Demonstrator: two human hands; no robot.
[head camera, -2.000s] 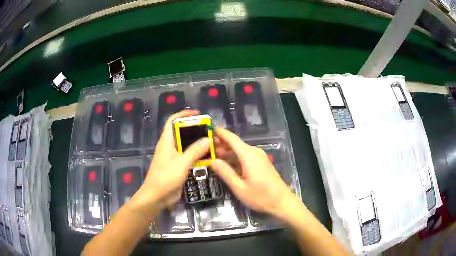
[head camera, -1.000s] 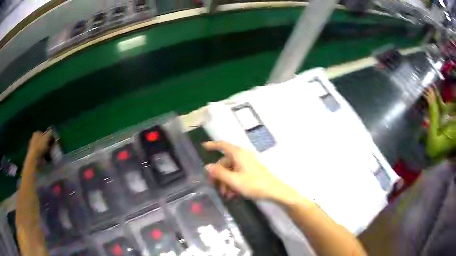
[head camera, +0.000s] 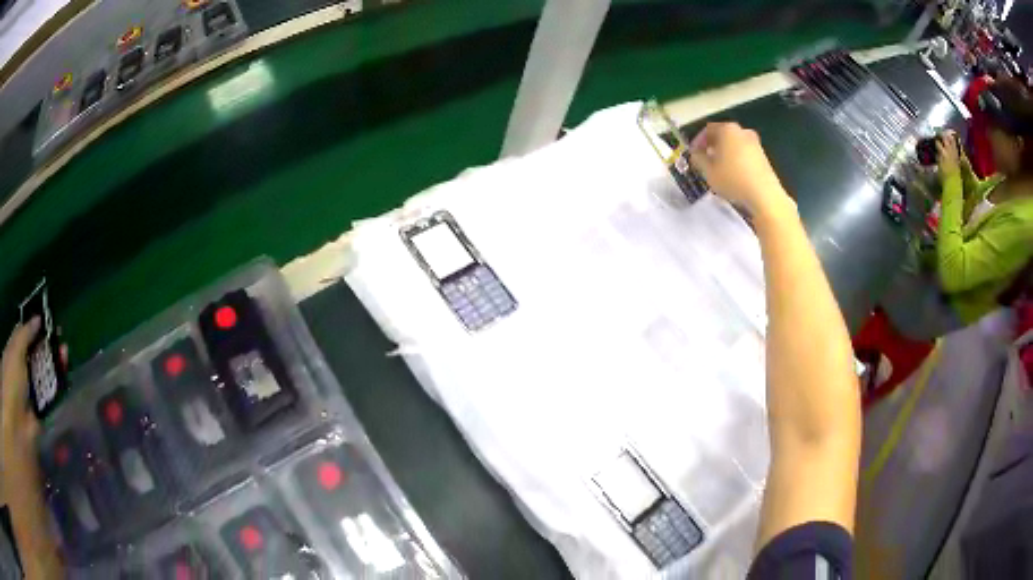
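My left hand (head camera: 20, 368), partly cut off by the left edge, holds a phone board assembly (head camera: 45, 368) with a silvery-white key area, over the belt's near side. My right hand (head camera: 731, 164) has its fingertips closed on the edge of a front housing (head camera: 683, 170) at the far right corner of the white sheets (head camera: 566, 329). Whether that housing is lifted is unclear. Another front housing (head camera: 478, 297) lies at the sheets' far left, and one (head camera: 666, 532) lies near the front. Both have a white window and a grey keypad.
A clear blister tray (head camera: 312, 436) at left holds black units with red dots. Behind runs the green belt (head camera: 340, 147), with a metal post (head camera: 555, 79) and a far-side tray (head camera: 147, 68). At right are stacked dark parts (head camera: 850, 102) and a person in green sleeves (head camera: 985, 244).
The view has swung right. My right hand has moved from beside the tray to the far right housing and closed on it. My left hand now shows the board assembly clearly; the finished-looking phone is gone from my hands.
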